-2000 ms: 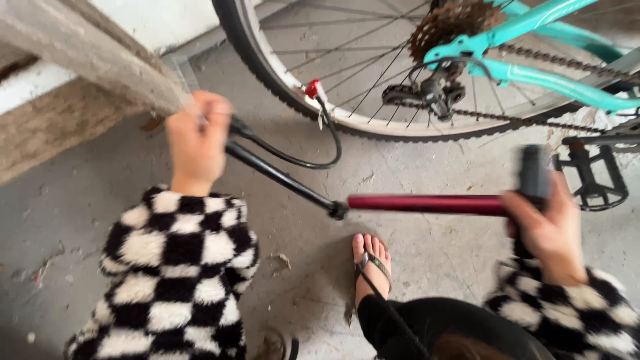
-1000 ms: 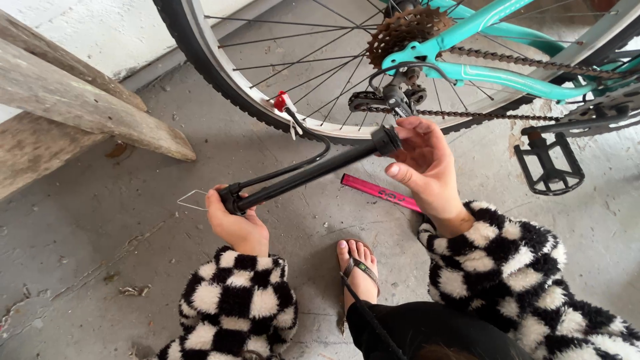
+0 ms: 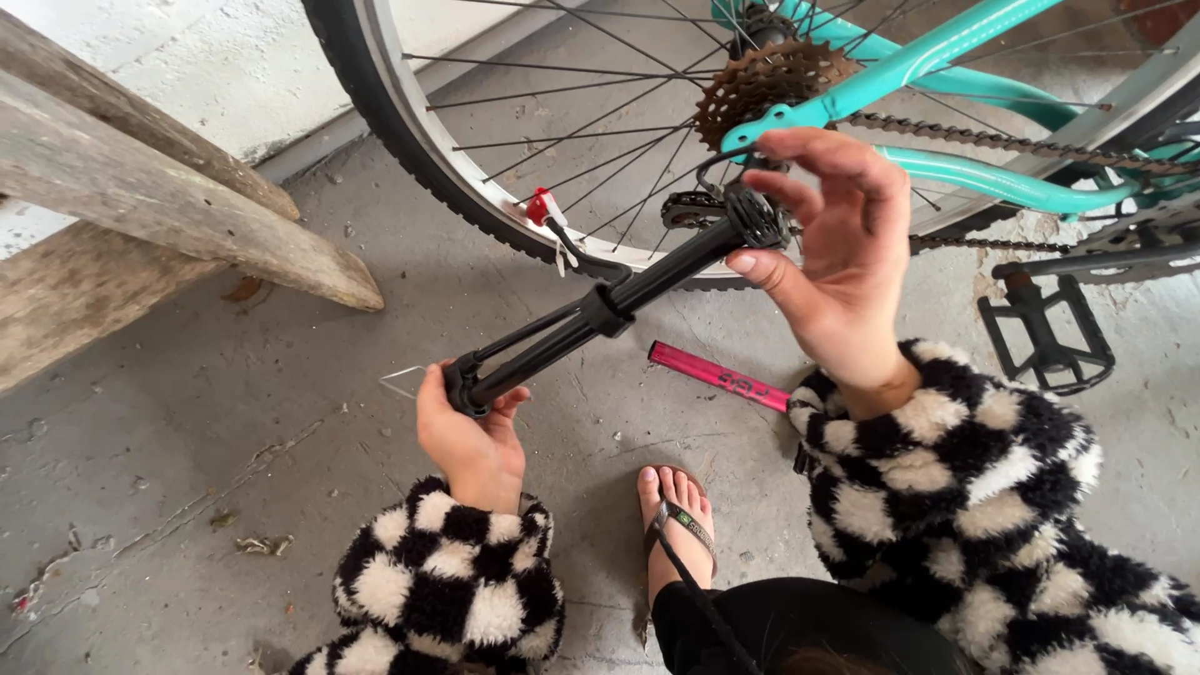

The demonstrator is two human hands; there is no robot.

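Observation:
My left hand point(image 3: 473, 436) grips the lower end of a black bicycle pump part point(image 3: 544, 361), a rod with a ring collar partway along it. At the rod's upper end, the thumb and fingers of my right hand point(image 3: 839, 253) are around a round black cap point(image 3: 757, 217). A black hose point(image 3: 586, 261) runs from the pump to a red and white pump head point(image 3: 542, 208) at the wheel's rim. The pink pump tube point(image 3: 717, 375) lies on the floor, its right end hidden by my right sleeve.
A turquoise bicycle frame point(image 3: 975, 173) with a rusty rear cassette point(image 3: 764, 89), chain and black pedal point(image 3: 1045, 333) fills the top right. Weathered wooden legs point(image 3: 178, 192) stand at the left. My sandaled foot point(image 3: 677, 525) is on the concrete floor point(image 3: 309, 487).
Two seconds ago my right hand held the dark red tube by its dark handle; now the tube lies on the floor and that hand is at the black rod's upper end.

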